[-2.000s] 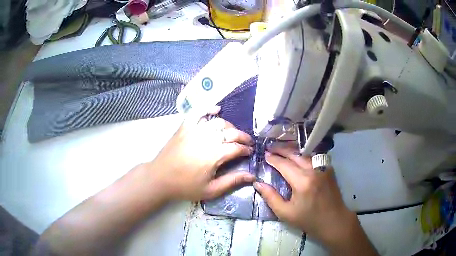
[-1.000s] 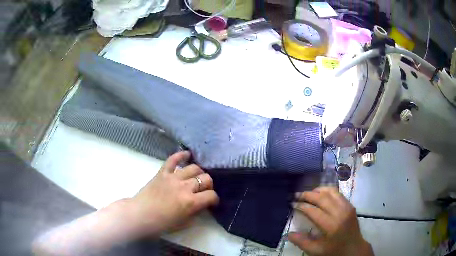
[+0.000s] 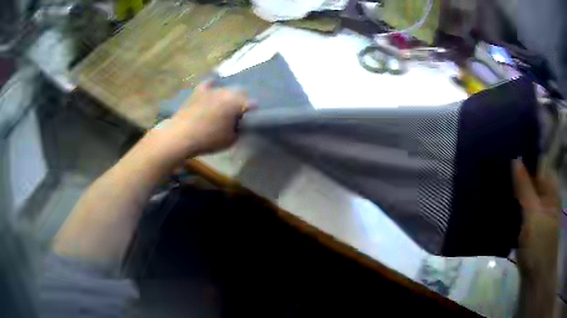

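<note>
A grey garment panel [image 3: 385,146] is stretched above the white table [image 3: 385,90], with a dark cut piece [image 3: 491,174] along its right end. My left hand [image 3: 214,118] is closed on the grey panel toward its left part and is blurred. My right hand [image 3: 538,199] is at the right edge of the dark piece, thumb over its face; the fingers behind are hidden. Part of the grey cloth [image 3: 267,84] lies beyond my left hand over the table's left end.
Green-handled scissors [image 3: 380,59] lie at the back of the table. A yellow tape roll [image 3: 475,81] is partly hidden behind the dark piece. A wooden surface [image 3: 155,56] adjoins at the left. The table's wooden edge [image 3: 298,227] runs diagonally in front. A white cloth pile [image 3: 298,7] is at the back.
The view has turned left and the sewing machine is out of clear view. The panel has come away from the machine and is spread between my hands, the dark piece now at its right end.
</note>
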